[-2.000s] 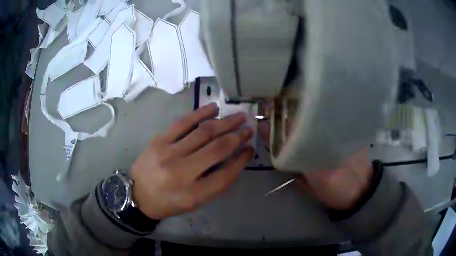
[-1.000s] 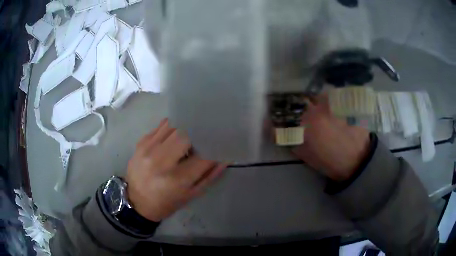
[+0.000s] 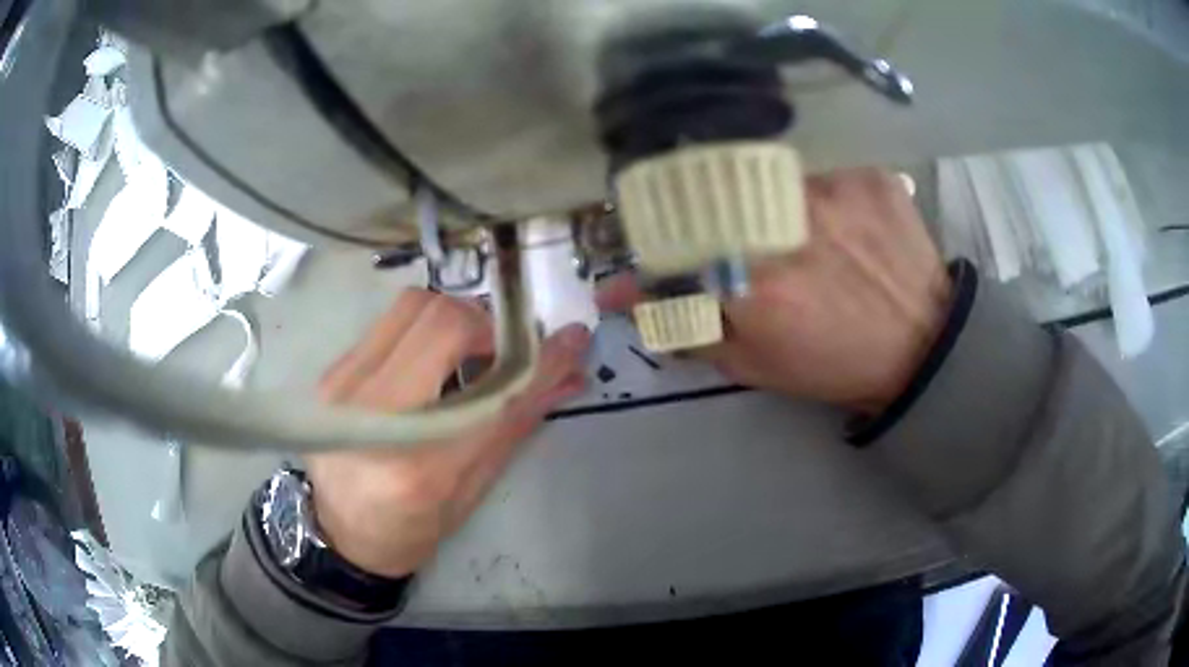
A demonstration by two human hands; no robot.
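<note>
A white tab piece [image 3: 558, 280] lies on the throat plate [image 3: 659, 374] under the sewing machine head [image 3: 456, 117]. My left hand [image 3: 424, 430] is at the left of the piece, its fingertips touching the piece's near end; the curved cream guard [image 3: 326, 424] crosses in front of it. My right hand [image 3: 841, 300] is at the right, its fingertips partly hidden behind the ribbed cream tension knobs [image 3: 711, 209]. One right fingertip shows close to the piece's right edge. Whether the right hand holds anything is hidden. The needle cannot be made out clearly.
A pile of white pointed tabs [image 3: 157, 235] lies at the left, partly hidden by the machine head. White strips [image 3: 1043, 215] lie fanned at the right. A ruffled white scrap bundle [image 3: 124, 593] hangs at the lower left, beyond the table edge [image 3: 561, 612].
The view has shifted closer to the machine head, so the knobs and guard look larger. The white piece between my hands now shows. The thin metal sliver seen two seconds ago is no longer visible.
</note>
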